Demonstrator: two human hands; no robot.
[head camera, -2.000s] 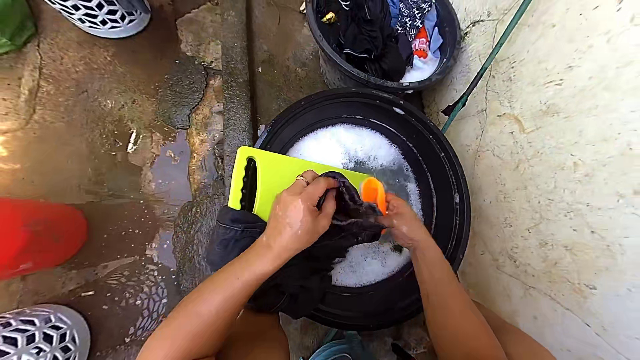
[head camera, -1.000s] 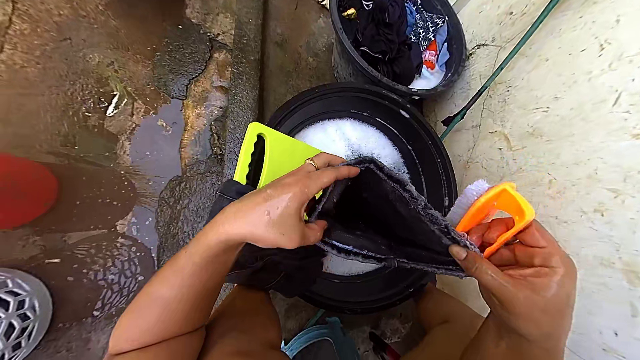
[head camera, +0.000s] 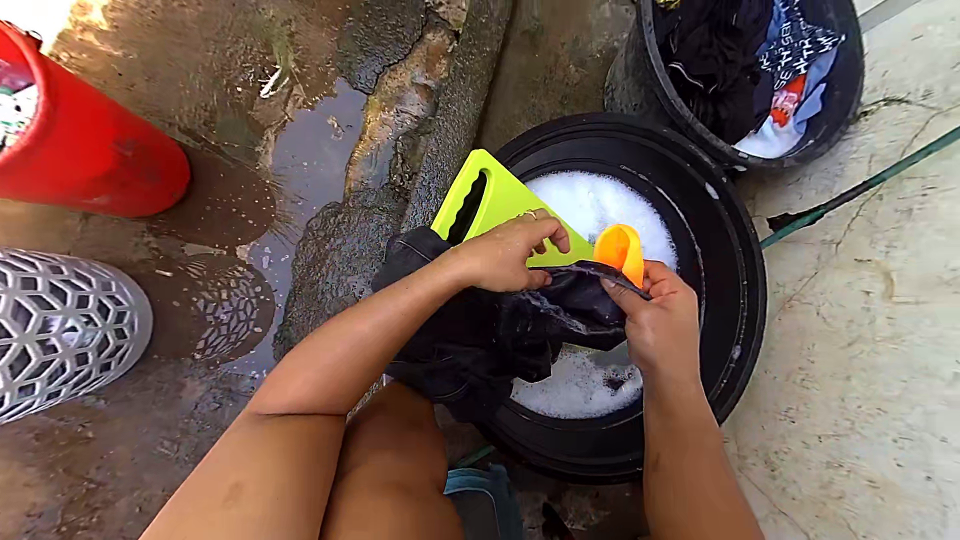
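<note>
A dark wet garment (head camera: 517, 322) lies over a lime-green plastic board (head camera: 499, 206) with a handle slot and hangs over the near left rim of a round black basin (head camera: 731, 300). White suds and water (head camera: 600, 206) fill the basin's middle. My right hand (head camera: 660, 315) pinches the garment's edge and also holds an orange plastic-handled scrub brush (head camera: 621, 249), whose bristles are hidden. My left hand (head camera: 517, 247) rests at the garment's upper edge with fingers partly curled above the board; whether it grips the cloth is not clear.
A dark bucket (head camera: 649, 97) of wet clothes stands behind the basin. At the left are a red bucket (head camera: 105, 142) and a grey lattice laundry basket (head camera: 75, 330). A raised concrete edge (head camera: 457, 97) runs along the wet floor, and a green hose or cord (head camera: 870, 187) crosses at right.
One second ago both hands held the garment stretched wide, with the brush off to the right beyond the basin. The right hand and brush have come back over the basin, and the garment has fallen together.
</note>
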